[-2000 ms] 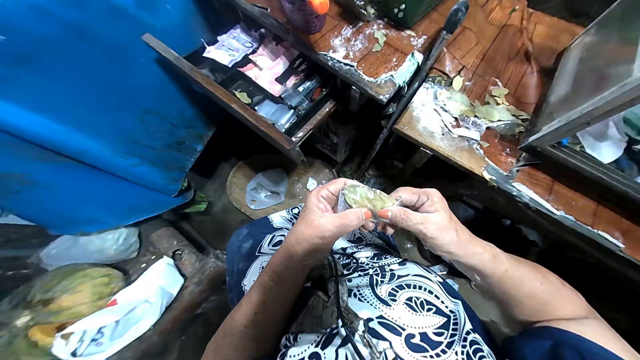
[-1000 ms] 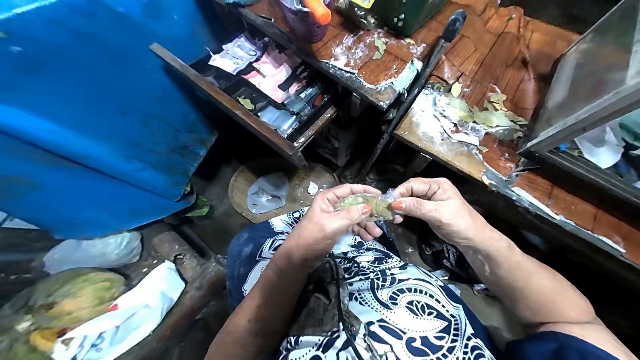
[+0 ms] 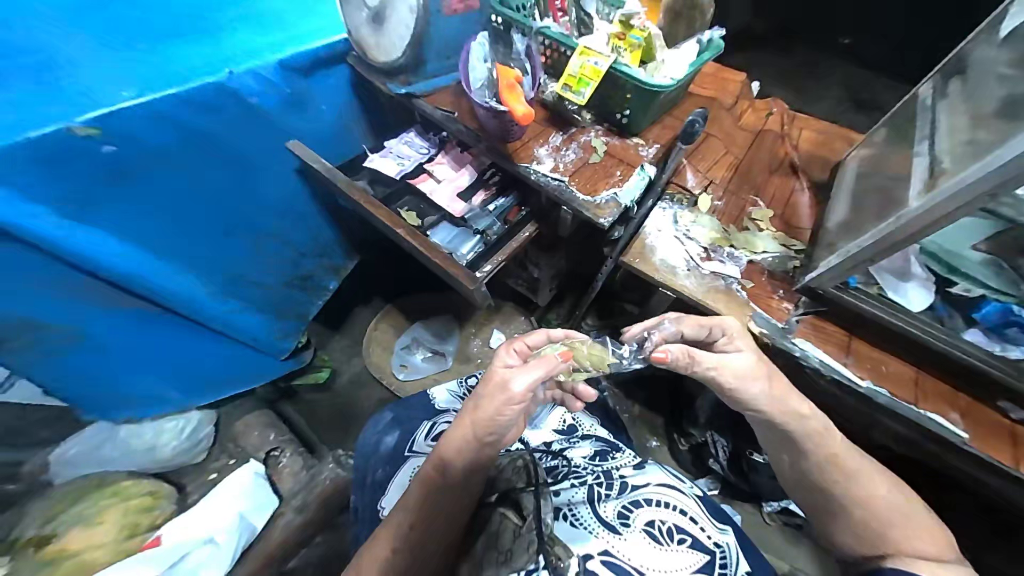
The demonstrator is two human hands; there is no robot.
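Note:
A small clear plastic bag of dried leaves (image 3: 588, 358) is held above my patterned lap. My left hand (image 3: 532, 380) grips the filled part, its thumb pressed on the leaves. With thumb and fingers, my right hand (image 3: 700, 352) pinches the bag's loose, twisted plastic end. More dried leaves (image 3: 756, 236) lie on the table corner beyond my right hand, among whitish torn covering. A wooden drawer (image 3: 384, 220) stands pulled out at the left, with banknotes (image 3: 448, 178), a single leaf and small plastic bags inside.
A green basket (image 3: 640, 100) of packets and a purple container (image 3: 500, 120) with an orange-handled thing stand on the table. A dark rod (image 3: 648, 204) leans between the table parts. A framed glass case (image 3: 920, 216) is at right. A round stool (image 3: 380, 348) bears a plastic bag (image 3: 426, 350).
The bag, more upright in my fingers two seconds ago, now lies lengthwise between my hands. My right hand has moved out to the bag's end, and the plastic there is drawn out.

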